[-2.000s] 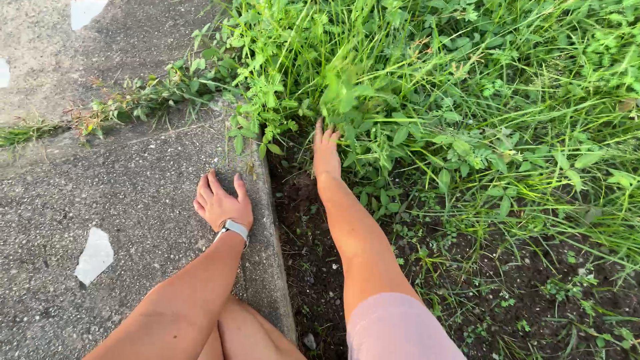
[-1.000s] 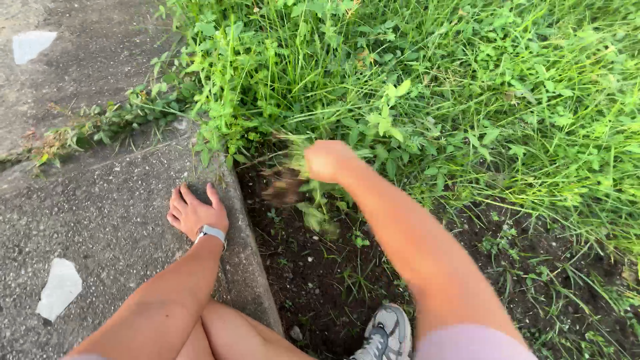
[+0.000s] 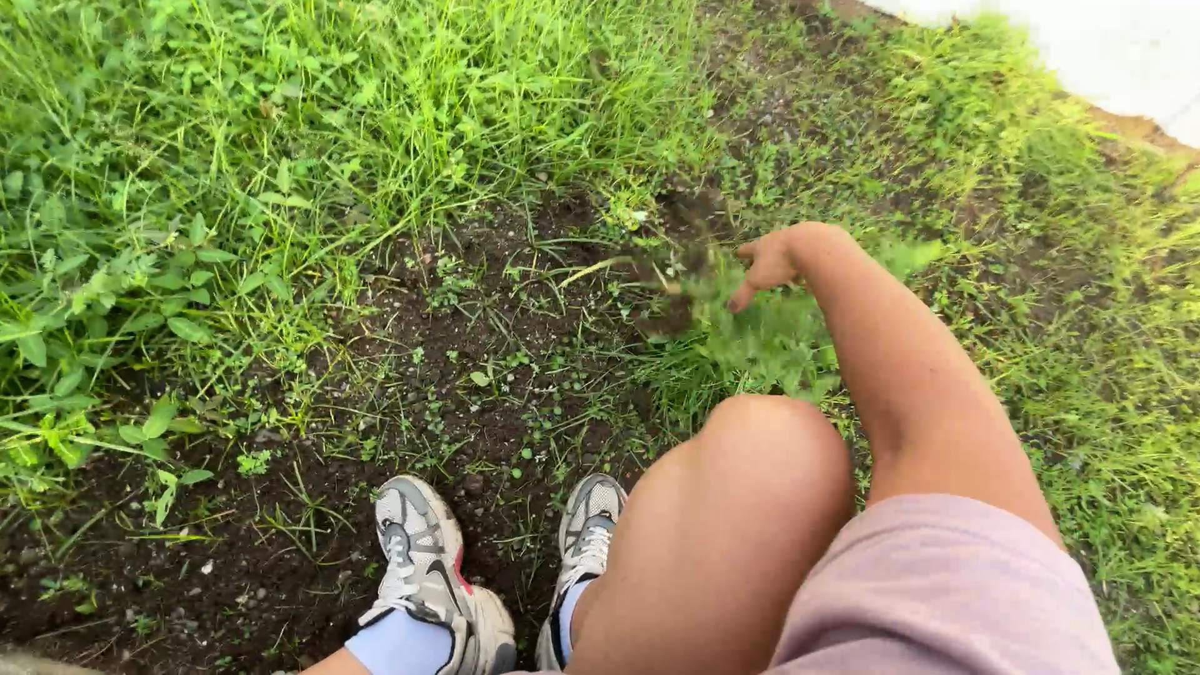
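My right hand [image 3: 773, 264] is out to the right of my bent knee, low over the ground, its thumb and a finger spread apart. Just below and left of it is a blurred clump of leafy green weeds [image 3: 764, 337], with dark soil and pale roots [image 3: 670, 286] at its left side. The blur hides whether any stem still touches the fingers. My left hand is out of view.
Nike sneakers [image 3: 417, 553] on my feet stand on dark, sparsely sprouted soil [image 3: 469, 328]. Dense grass and weeds [image 3: 281, 122] grow ahead and to the left. A bright pale surface [image 3: 1125, 56] lies at the upper right.
My right hand has carried weeds from beside the concrete edge over to the right, and its fingers have spread. The view has swung right, leaving my left hand and the concrete slab out of frame.
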